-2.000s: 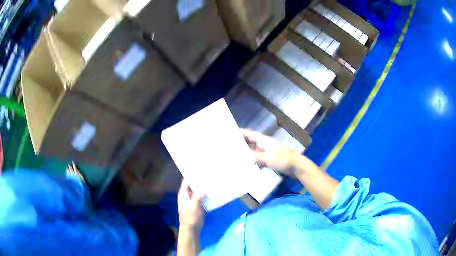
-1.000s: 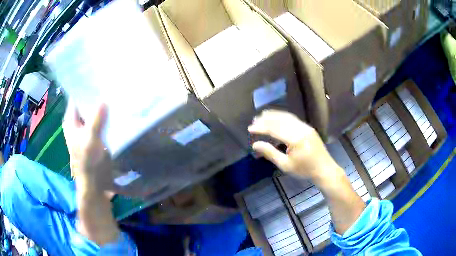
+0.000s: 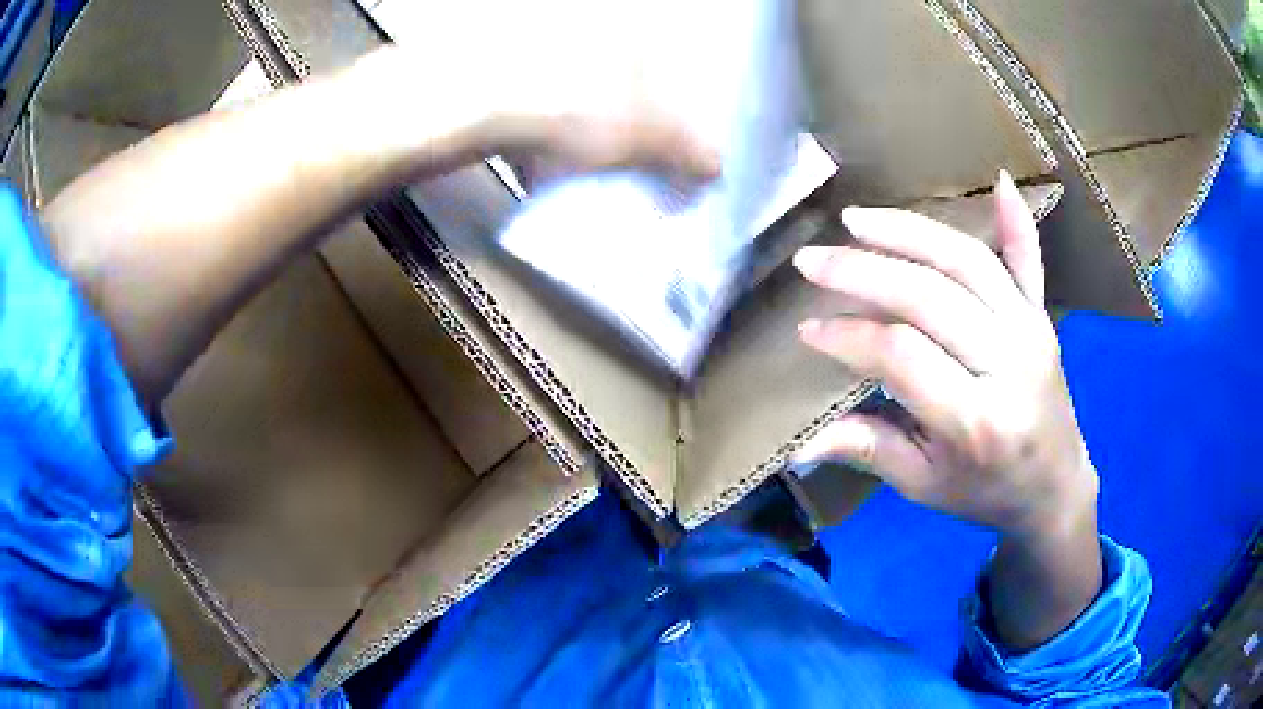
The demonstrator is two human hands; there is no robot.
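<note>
A white product box (image 3: 610,256) is tilted, with one corner down inside an open brown shipping carton (image 3: 755,416). My left hand (image 3: 610,118) reaches across from the left and holds the box from above; it is blurred and washed out, and the box's far part is cut off by the top edge. My right hand (image 3: 956,374) is at the carton's near right wall, fingers spread over the rim and thumb low on the outer side. It holds no box; whether it touches the cardboard is unclear. Another white box face (image 3: 810,166) shows inside the carton.
An open carton (image 3: 291,457) stands close on the left, its visible inside bare brown. More open cartons stand at the upper left (image 3: 132,63) and upper right (image 3: 1136,83). Blue floor (image 3: 1177,402) shows at the right.
The view has moved over the open cartons. My left hand has brought the white box over and partly into one carton. My right hand is now beside that carton's rim.
</note>
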